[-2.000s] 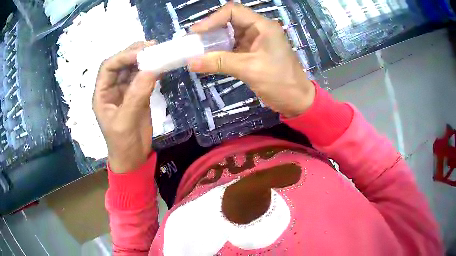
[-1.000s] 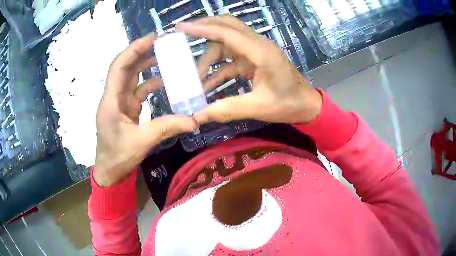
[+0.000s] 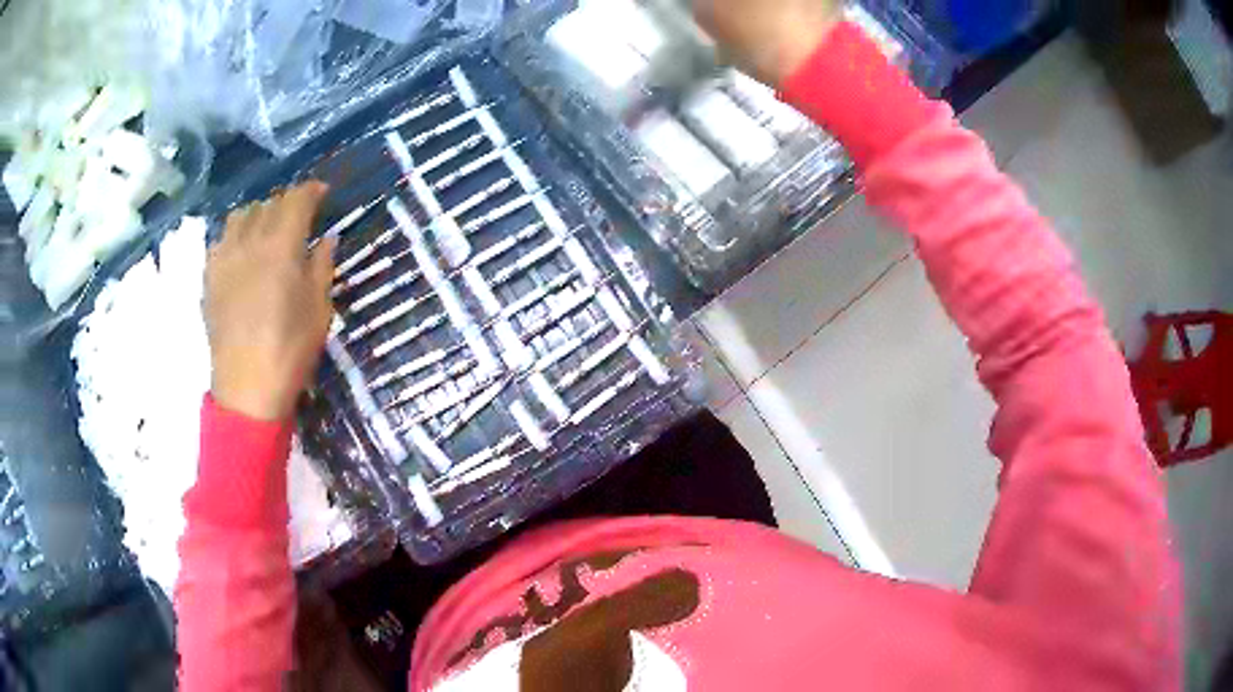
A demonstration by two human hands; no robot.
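My left hand (image 3: 268,300) lies back up over the border between the pad tray and the core tray; its fingertips touch or hover near the rods, and I cannot tell whether it holds anything. My right hand (image 3: 771,30) is cut off by the top edge, over the filled-unit tray (image 3: 703,264); its fingers are not visible. The core tray (image 3: 548,503) holds ladder-like rows of thin rods (image 3: 460,223) with white ends. White pads (image 3: 135,385) are heaped left of it. Fat white filled units (image 3: 683,152) lie in the clear right tray.
A crinkled clear bag (image 3: 318,61) lies behind the trays. Pale blocks (image 3: 88,189) are piled at the back left. A blue bin or tray edge (image 3: 984,22) shows at the top right. A red stool (image 3: 1190,385) stands on the tiled floor at the right.
My hands have parted, and the white unit between them is no longer visible. My right hand has moved up to the right tray, my left hand down onto the trays. The view has shifted.
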